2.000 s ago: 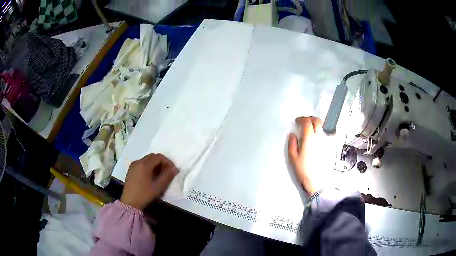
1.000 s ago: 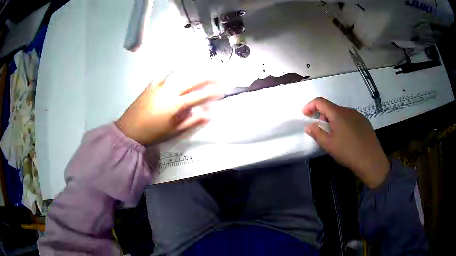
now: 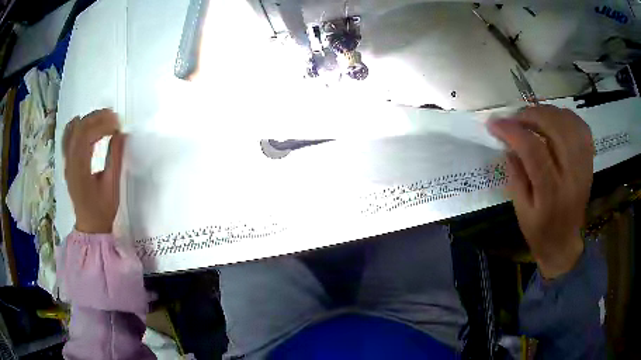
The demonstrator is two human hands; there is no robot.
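A white fabric piece (image 3: 439, 137) spans the near part of the white table (image 3: 211, 204) between my hands. It blends into the table and bright light, so its edges are hard to see. My left hand (image 3: 95, 169), blurred, pinches its end at the far left. My right hand (image 3: 552, 172) pinches its other end at the right, beside the silver snips (image 3: 523, 86). The presser foot and needle area (image 3: 329, 56) is behind the piece, in glare. A dark, partly ragged mark (image 3: 288, 146) shows between my hands.
A long grey bar (image 3: 190, 39) is left of the machine head. A small dark tool (image 3: 506, 42) lies behind the snips. Printed ruler marks (image 3: 436, 188) run along the near edge. Cream fabric pieces (image 3: 35, 148) hang left of the table. My lap is below.
My view has swung right to the machine since the earliest frame. Since the later one, my left hand has moved far left and my right hand right, spreading the white piece between them.
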